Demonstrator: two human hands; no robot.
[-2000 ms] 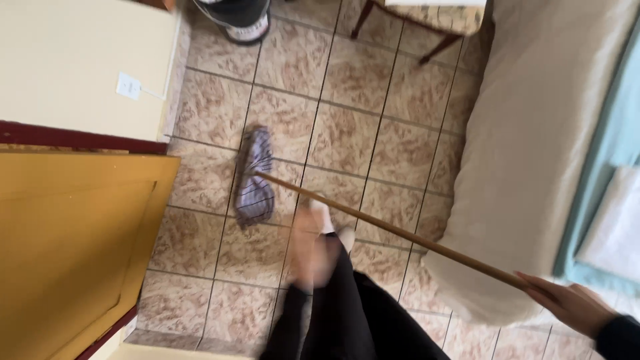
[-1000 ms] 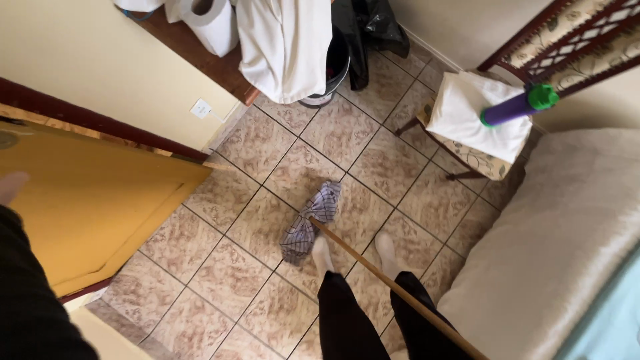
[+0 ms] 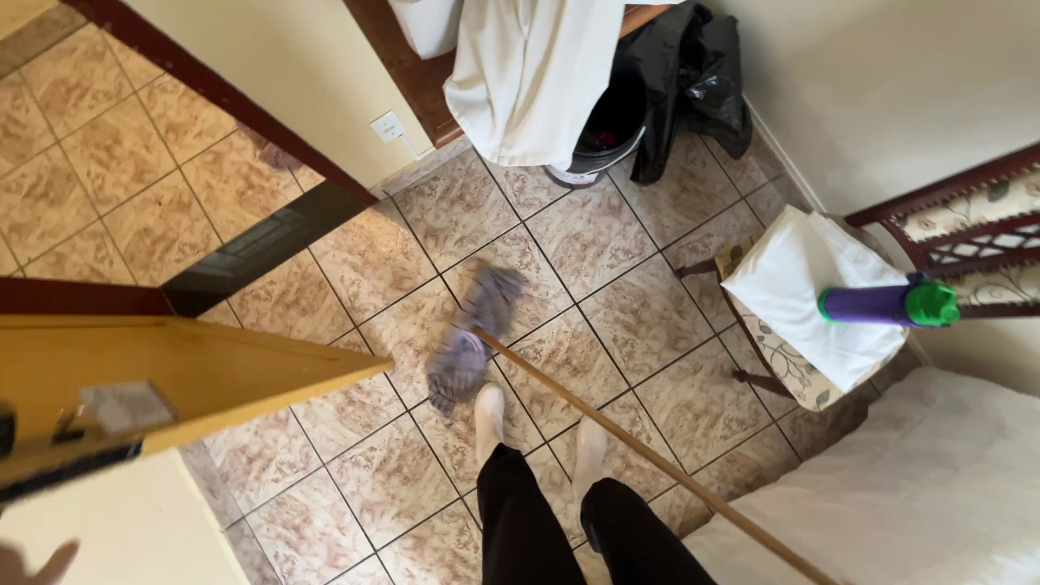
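Observation:
My left hand (image 3: 36, 565) shows only in part at the bottom left corner, below the yellow door (image 3: 203, 370); its thumb or a finger is spread, and nothing is seen in it. My right hand is out of view. A long wooden mop handle (image 3: 617, 431) runs from beyond the bottom right edge to a checked grey-purple cloth (image 3: 471, 341). The cloth lies spread on the tiled floor (image 3: 674, 325), slightly blurred, just ahead of my white-socked feet (image 3: 489, 410). The door stands ajar, with tiles visible through the doorway.
A chair (image 3: 792, 361) with a white cloth and a purple-green bottle (image 3: 873, 305) stands at right, above a bed (image 3: 910, 479). A black bucket (image 3: 605, 146), black plastic bags (image 3: 715, 89) and a draped wooden table (image 3: 426, 106) are at the top.
The door has swung wider, showing more floor beyond it. My left hand was beside the door a second ago and is now lower in view. My right hand, earlier on the handle, has left view.

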